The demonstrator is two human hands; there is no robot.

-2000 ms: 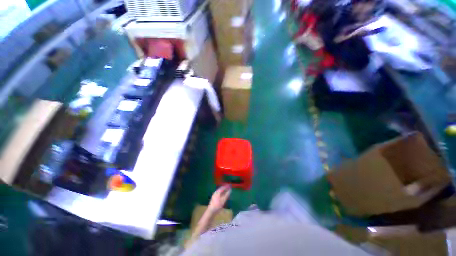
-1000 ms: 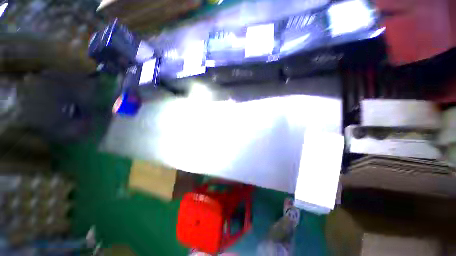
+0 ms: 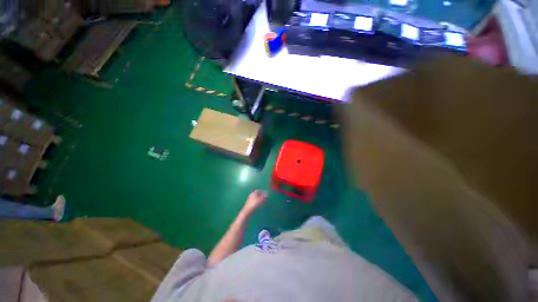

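Note:
A large brown open carton (image 3: 389, 159), blurred and close to the camera, fills the right side. My left hand (image 3: 255, 199) is low over the green floor, left of the red stool (image 3: 299, 162); it looks small, with fingers loosely curled, and no object shows in it. My right hand is not visible; the carton covers much of that side. A row of black product boxes (image 3: 377, 44) with white labels lies on the shiny table (image 3: 318, 75). The blue tape gun with an orange-yellow roll (image 3: 275, 42) is near the table's left end.
A brown carton (image 3: 224, 133) sits on the floor left of the stool. A black fan (image 3: 215, 23) stands beyond. Stacked cartons (image 3: 20, 144) and a pallet (image 3: 97, 50) are at left. Brown cartons (image 3: 88, 250) fill the lower left. Another person's foot (image 3: 58, 207) shows at the left.
The view has swung round, so the table now lies at the upper right. The large open carton has come up close on the right, and my left arm is back in view.

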